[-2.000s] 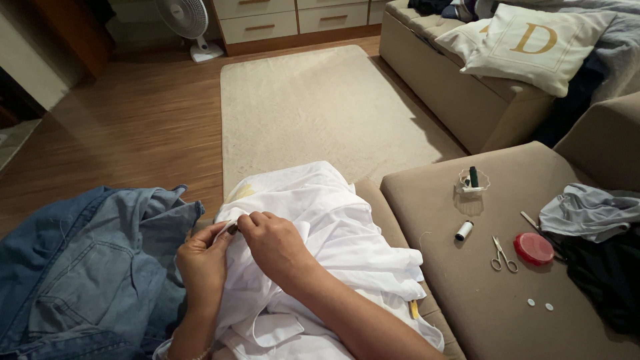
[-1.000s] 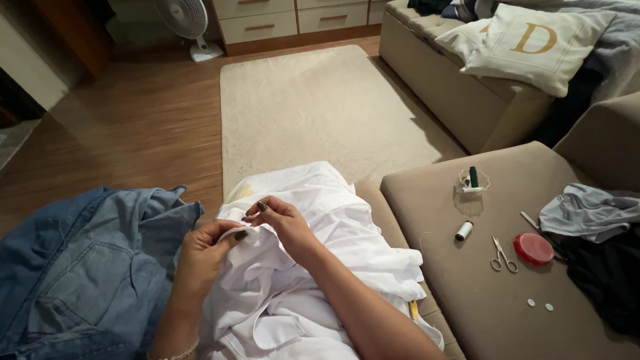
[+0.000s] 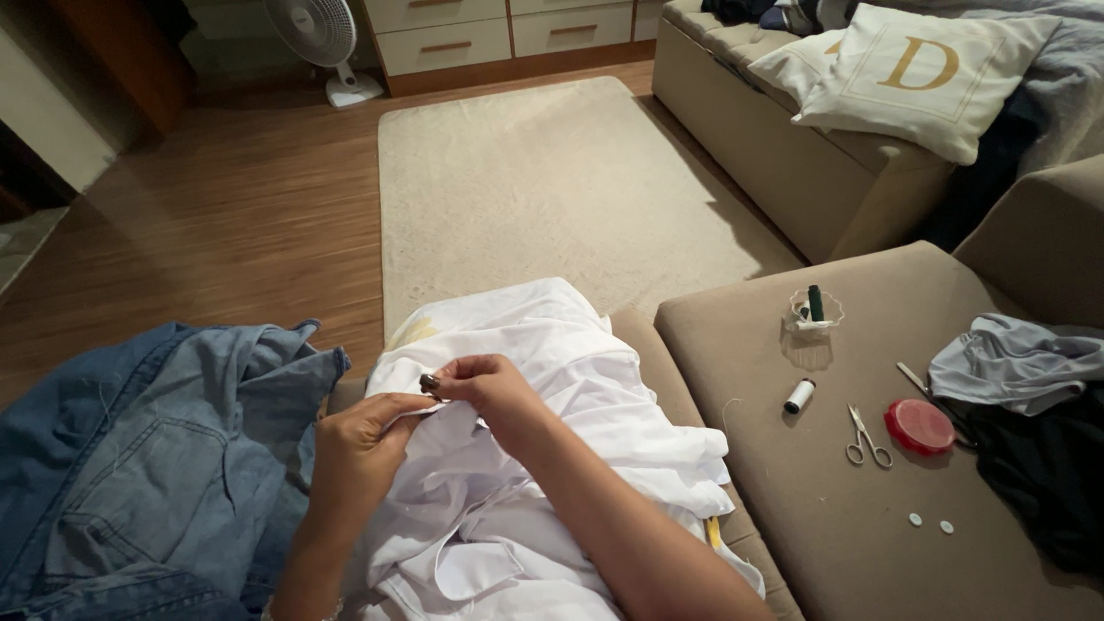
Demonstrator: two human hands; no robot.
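A white cloth garment (image 3: 552,379) lies spread over the lap. My left hand (image 3: 366,440) pinches a fold of it between thumb and fingers. Close against that fold, my right hand (image 3: 487,392) has its fingertips drawn together; whether a needle or thread is between them is too small to tell. On the sofa seat to the right are a spool of white thread (image 3: 799,396), small scissors (image 3: 866,438), a round red container (image 3: 919,426) and two white buttons (image 3: 931,523). A clear scalloped dish (image 3: 830,323) there holds a dark green spool (image 3: 815,304).
Blue denim clothing (image 3: 164,457) is heaped at the left. Grey cloth (image 3: 1018,358) and black cloth (image 3: 1052,474) lie on the sofa (image 3: 733,345) at the right. Beyond are a beige rug (image 3: 552,190), a storage bench (image 3: 776,147) with cushions, and a white fan (image 3: 315,34).
My right hand lifted off the cloth beside my left fingertips, then came back near them with its fingers bent. My left hand keeps its pinch on the cloth.
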